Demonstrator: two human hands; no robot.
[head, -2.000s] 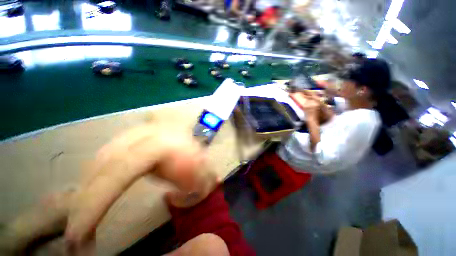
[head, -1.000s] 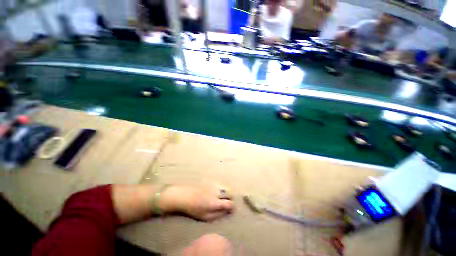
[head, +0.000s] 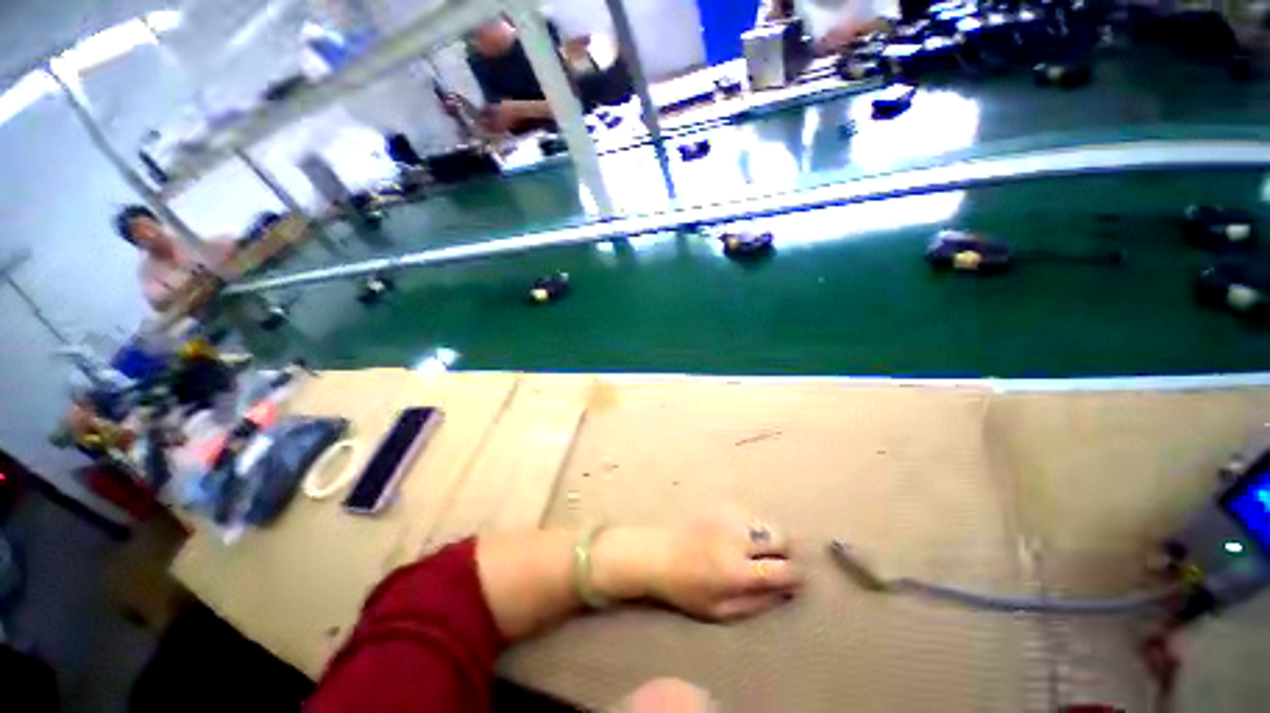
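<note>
My left hand, with a ring, a bracelet and a dark red sleeve, rests on the cardboard sheet. Its fingers are curled closed and nothing shows in them. The grey test lead lies just right of it, its free end pointing at the hand without touching. A rounded, blurred skin-coloured shape shows at the bottom edge; I cannot tell if it is my right hand. The tester with its blue screen is cut off by the right edge, with red clip wires at its front.
Black corded units lie spaced along the green conveyor belt behind the bench. A smartphone, a tape roll and a plastic bag of dark parts lie at left. People sit beyond the belt and at far left.
The view has swung left, so the carton and neighbouring worker are out of view and the phone shows. Between the last two frames my left hand stays closed beside the test lead.
</note>
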